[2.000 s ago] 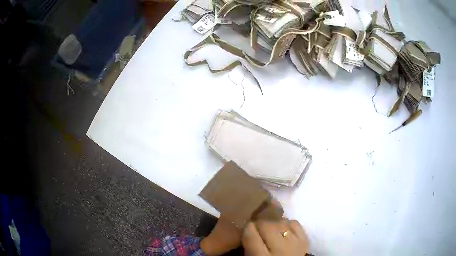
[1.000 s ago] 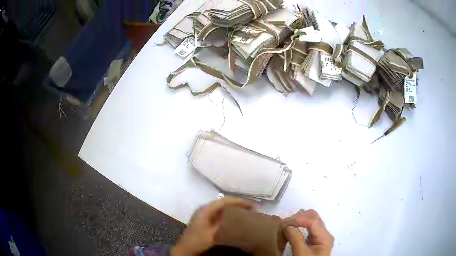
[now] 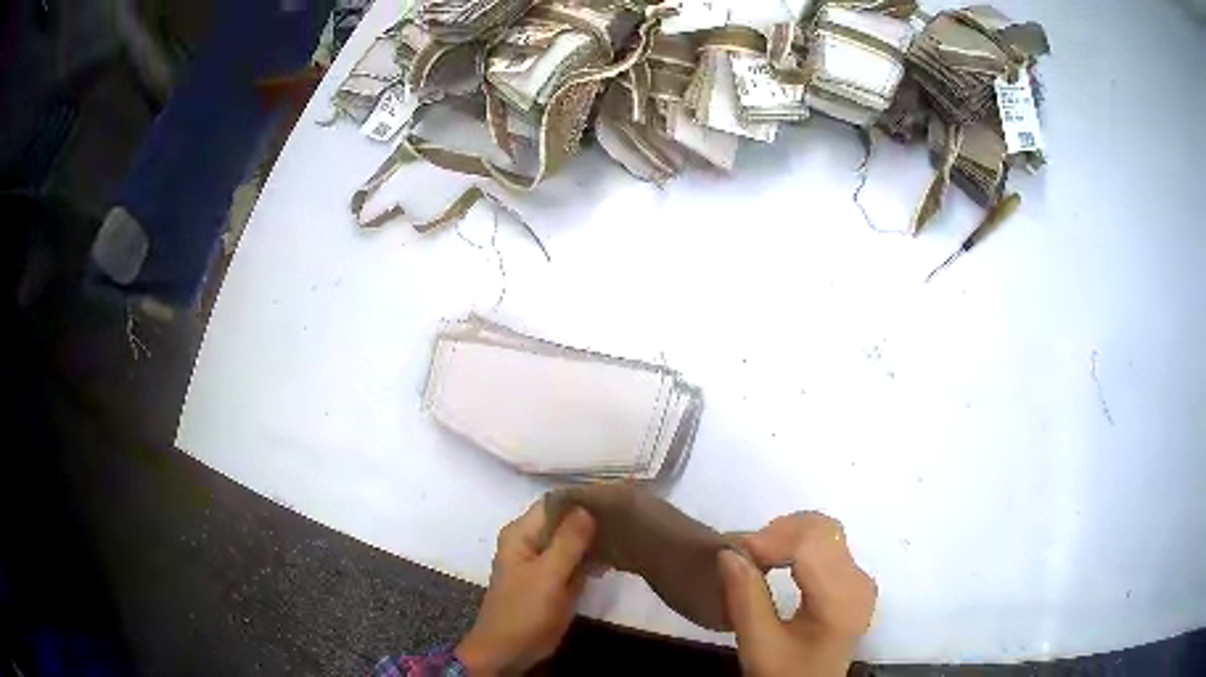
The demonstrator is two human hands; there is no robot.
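Observation:
A brown turned pocket flap (image 3: pixel 655 546) is held in the air between both hands, near the table's front edge, and looks slightly curved. My left hand (image 3: pixel 536 582) grips its left end, thumb on top. My right hand (image 3: pixel 800 589) pinches its right end between thumb and fingers. A loose stack of pale unturned pocket flaps (image 3: pixel 556 407) lies on the table just beyond the hands, with stitch lines near the edges. The lower side of the brown piece is partly hidden by the fingers.
Tied bundles (image 3: pixel 853 60) with white tickets (image 3: pixel 1018 113) lie along the table's far side. A loose tie strip (image 3: pixel 443 159) curls at the left. A slim pointed tool (image 3: pixel 975 236) lies by the right-hand bundles. Blue cloth (image 3: pixel 199 146) is beyond the table's left edge (image 3: pixel 212 337).
The brown piece was crumpled at its right end in the hands and is now stretched out between them. The hands have drawn apart. The view has shifted, moving the table things left.

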